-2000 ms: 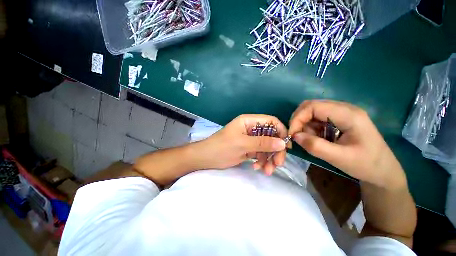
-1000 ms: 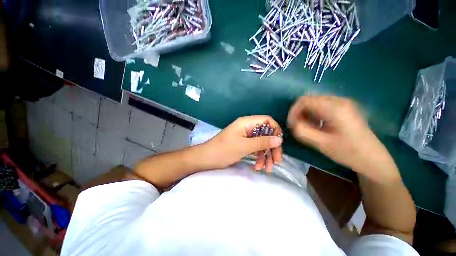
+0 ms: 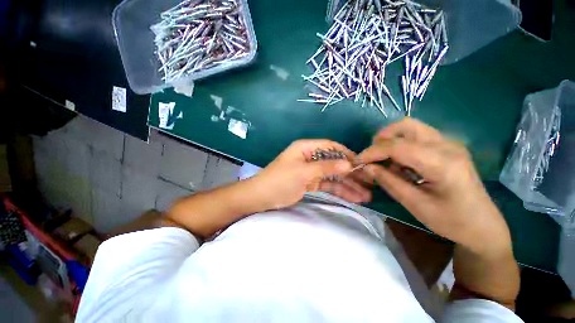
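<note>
My left hand [image 3: 309, 169] is closed on several shafted metal parts [image 3: 329, 155], whose ringed ends show in a row above the thumb. My right hand [image 3: 419, 165] is beside it, fingertips close to the left thumb, with a thin part [image 3: 358, 168] between the two hands. Which hand grips that part is blurred. A dark and silver hand tool [image 3: 413, 176] shows in the right palm. A loose pile of silver and purple parts [image 3: 378, 53] lies on the green mat [image 3: 277, 117] beyond the hands.
A tipped clear tub [image 3: 482, 28] lies behind the pile. The left parts tub [image 3: 249, 57] holds many parts. A right tub [image 3: 533, 203] holds silvery parts. Label scraps [image 3: 238, 128] stick near the left bench edge. A printed label [image 3: 119, 99] is on the black surface.
My right hand moved away from the left hand, then came back to its fingertips. The camera view has shifted slightly. Several parts remain in my left hand.
</note>
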